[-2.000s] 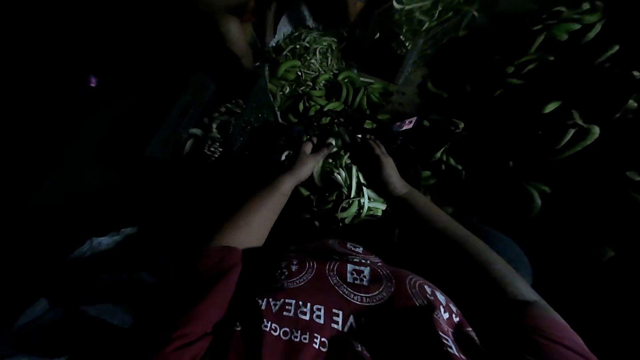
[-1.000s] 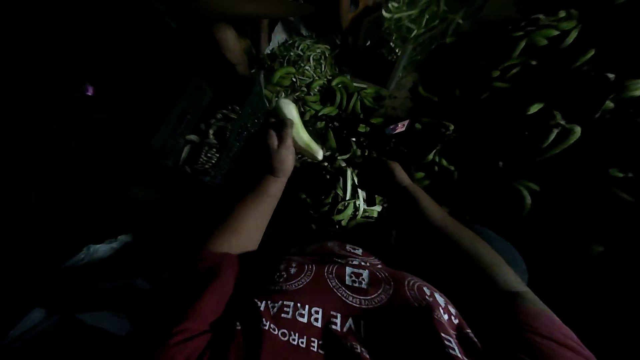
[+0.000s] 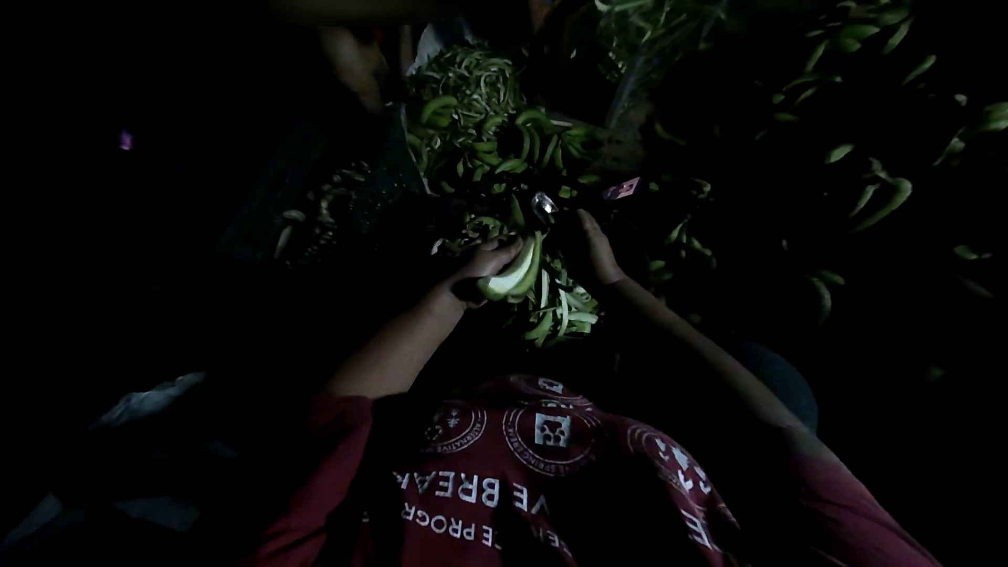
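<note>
My left hand (image 3: 486,268) is closed around a partly peeled green banana or plantain (image 3: 513,272), its pale flesh showing on the upper side. Just to the right, my right hand (image 3: 592,244) is in deep shadow, and its fingers are mostly hidden. A shiny metal piece (image 3: 543,206), perhaps part of a peeler or knife, glints beside the fingertips of my right hand; the dark hides how it is held. Below the fruit lies a heap of pale green peel strips (image 3: 568,309).
Whole green bananas (image 3: 535,142) and a pile of thin peelings (image 3: 472,79) lie ahead. A dark mesh crate (image 3: 405,161) stands at left, with pale pieces (image 3: 319,213) beyond. More green fruit (image 3: 886,205) spreads at right. Part of another person's arm (image 3: 354,67) shows at the top.
A second ago my left hand held a pale fruit upright over the bananas; now the hand is lower and further right, with the fruit close to my right hand. The metal glint now shows.
</note>
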